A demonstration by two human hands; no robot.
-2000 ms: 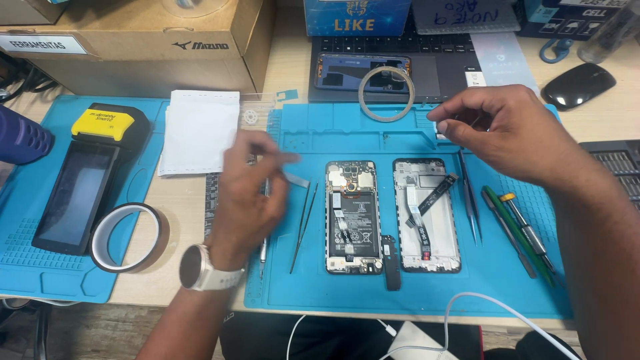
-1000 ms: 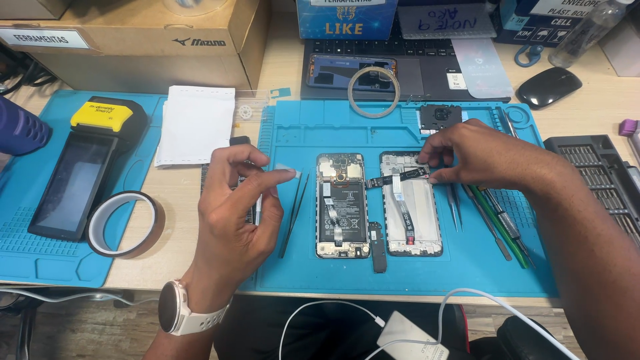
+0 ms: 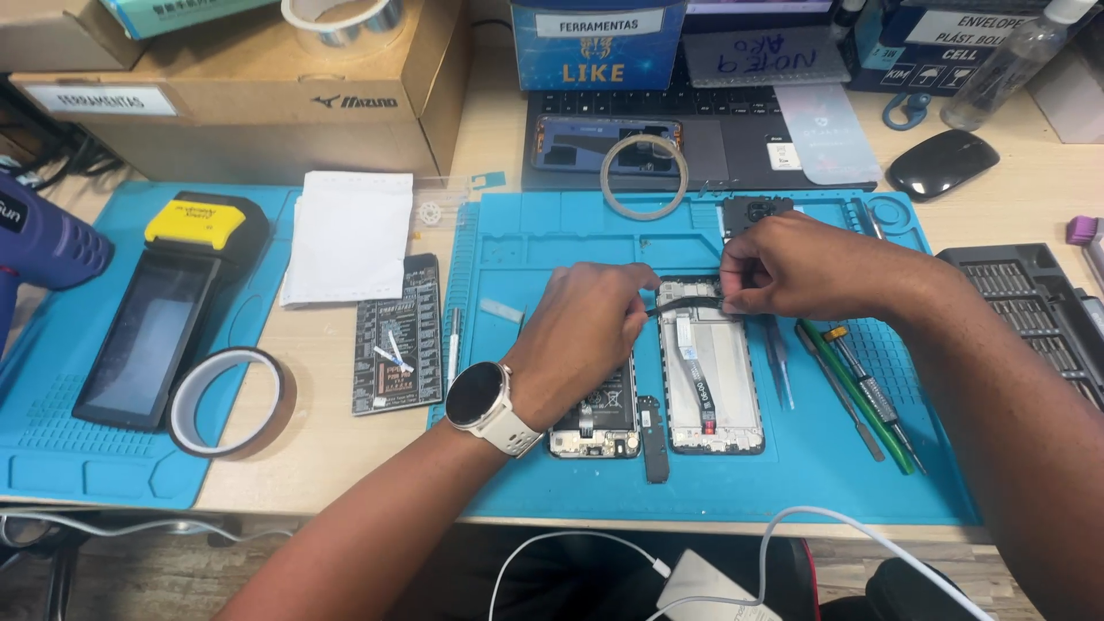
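Observation:
My left hand [image 3: 591, 332] and my right hand [image 3: 772, 267] pinch opposite ends of a black flex cable [image 3: 686, 304]. It spans the top of a bare phone frame [image 3: 720, 371], where a second flex cable [image 3: 697, 379] with a red end lies. My left hand and wrist cover the upper part of an opened phone [image 3: 595, 440], whose battery and lower board show. Between the two lies a narrow dark phone part [image 3: 655, 440]. A dark camera cover piece [image 3: 750, 209] is partly hidden behind my right hand.
Right of the frame lie tweezers [image 3: 780, 362], a metal spudger [image 3: 841, 392], a green pry tool [image 3: 854, 397] and a screwdriver [image 3: 875, 392]. A tape ring [image 3: 608, 177] overlaps the laptop [image 3: 707, 155]. A bit case [image 3: 1031, 319] stands far right; a tape roll [image 3: 184, 405] and payment terminal [image 3: 147, 332] lie left.
My left hand has moved right, from left of the opened phone to the cable. The black flex cable, lying on the frame two seconds ago, is now held between both hands.

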